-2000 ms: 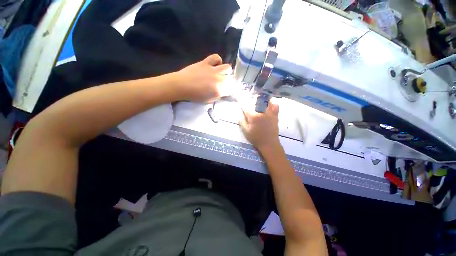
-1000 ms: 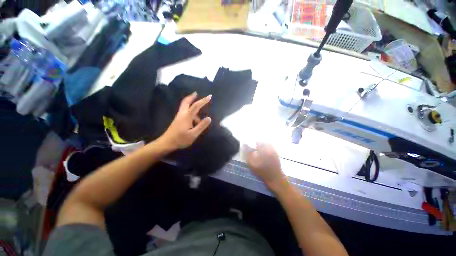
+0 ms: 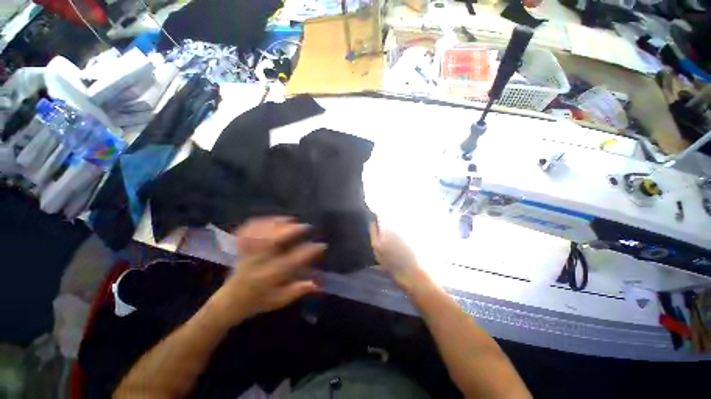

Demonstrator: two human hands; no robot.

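A black garment piece (image 3: 288,183) lies spread on the white table, left of the sewing machine (image 3: 538,214). My left hand (image 3: 273,265) is blurred, with its fingers apart, over the cloth's front edge. My right hand (image 3: 396,255) is at the cloth's right front edge; its fingertips touch the edge, but glare and blur hide whether they pinch it. The cloth is away from the presser foot area (image 3: 465,224).
Black-handled snips (image 3: 575,266) lie under the machine arm. A ruler strip (image 3: 499,313) runs along the front edge. A white basket (image 3: 538,78) stands behind. A plastic bottle (image 3: 78,132) and white cloth pile (image 3: 117,78) are at left. A red-handled tool (image 3: 674,326) is at right.
The black cloth has left the needle area and now lies spread to the left. My left hand has moved off the cloth's middle towards the front edge. My right hand has come to the cloth's edge.
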